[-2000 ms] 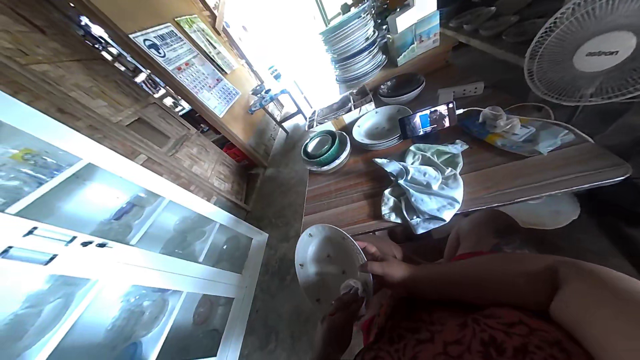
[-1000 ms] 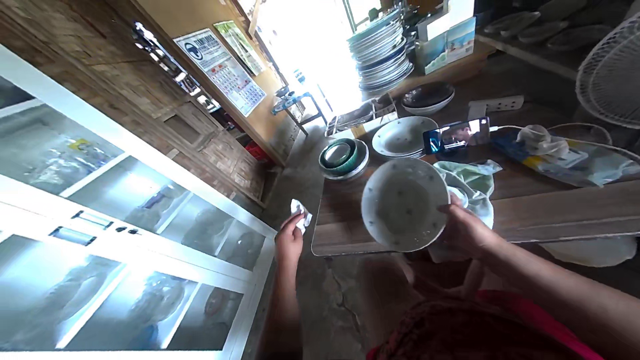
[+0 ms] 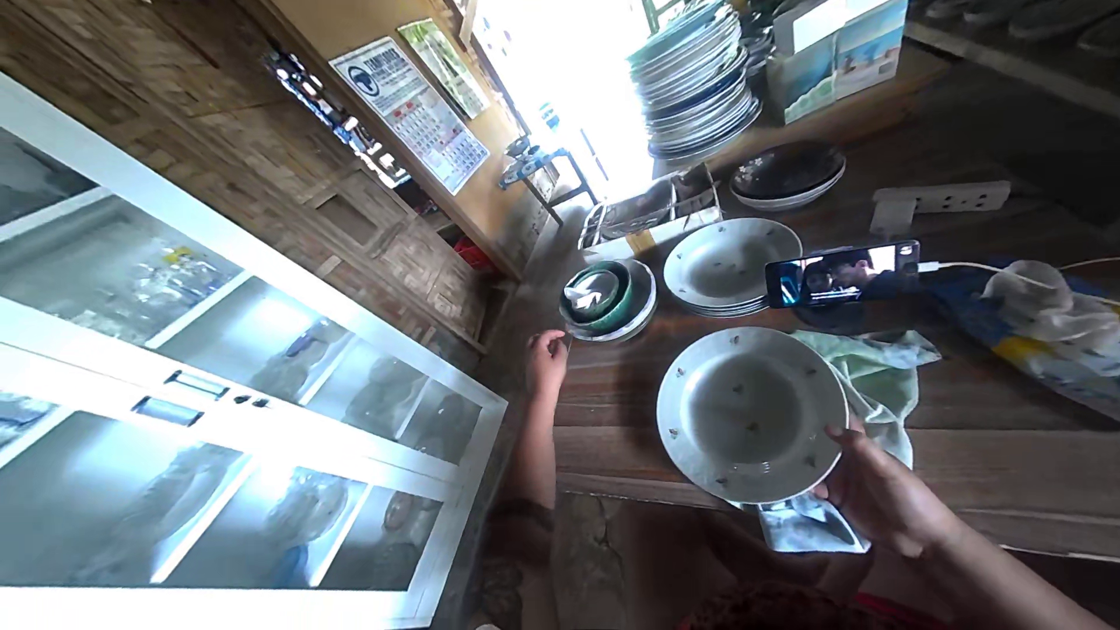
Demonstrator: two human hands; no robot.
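A white plate with small printed motifs (image 3: 751, 416) is held by its right rim in my right hand (image 3: 884, 486), thumb on top, over the table's front edge. My left hand (image 3: 548, 359) is at the table's left edge, fingers loosely curled with nothing visible in them. Just beyond it, nested green bowls (image 3: 623, 302) stand on a white plate, with a crumpled white wad (image 3: 579, 296) in the inner bowl. A light green patterned cloth (image 3: 888, 385) lies partly behind the held plate. Beyond that plate is a stack of similar white plates (image 3: 733, 262).
A phone (image 3: 844, 274) with a cable stands by the stack. Farther back are dark bowls (image 3: 787, 173), a divided rack (image 3: 652, 214), a tall plate stack (image 3: 696, 83) and a power strip (image 3: 954, 198). Plastic bags (image 3: 1050, 315) lie right; a white glass-fronted cabinet (image 3: 350, 451) stands left.
My left hand has moved toward the green bowls and no longer shows the white wad it held; one now lies in the inner bowl. My right hand still holds the plate.
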